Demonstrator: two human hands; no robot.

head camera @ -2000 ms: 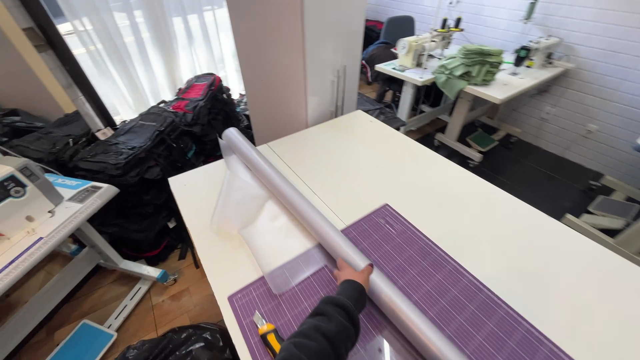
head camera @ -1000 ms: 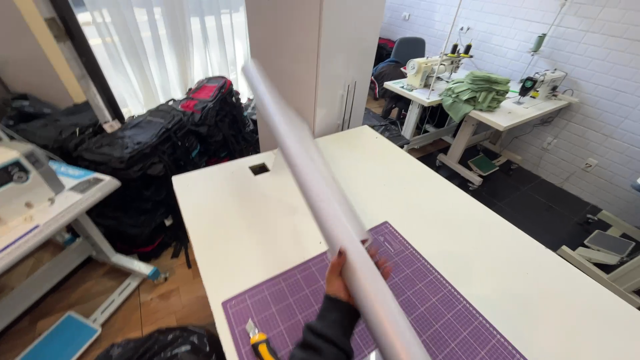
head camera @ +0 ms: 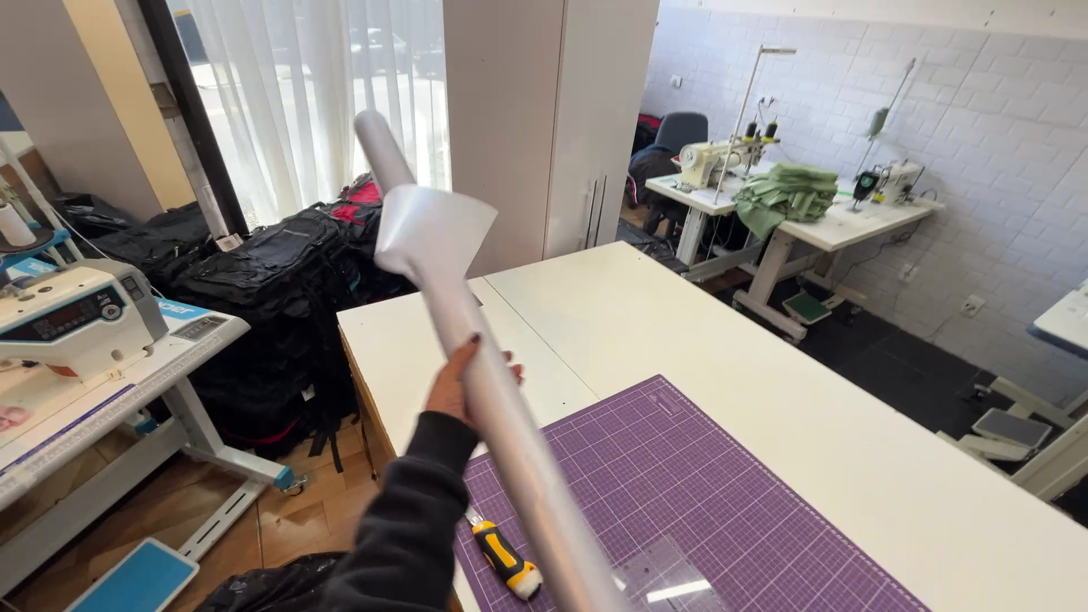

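Observation:
My left hand (head camera: 466, 384), in a black sleeve, is wrapped around a long roll of translucent plastic sheet (head camera: 518, 433). The roll slants from the bottom of the view up toward the curtain, raised over the table, and a loose flap of the sheet (head camera: 446, 225) sticks out near its far end. Below it, a purple cutting mat (head camera: 705, 459) lies on the white table. A yellow and black utility knife (head camera: 503, 554) rests on the mat left of the roll, and a clear plastic ruler or template (head camera: 667, 574) lies to the right. My right hand is out of view.
The white tabletop (head camera: 629, 314) reaches toward a tall cabinet (head camera: 544, 127). Black bags (head camera: 263, 272) are piled beyond its left edge. A sewing machine (head camera: 76, 319) stands at left; more sewing machines and folded green fabric (head camera: 786, 195) are on tables at the back right.
The roll has been lifted off the table and mat, where it lay with its sheet partly spread. My left hand has moved up with it, and the loose flap now stands out near the far end.

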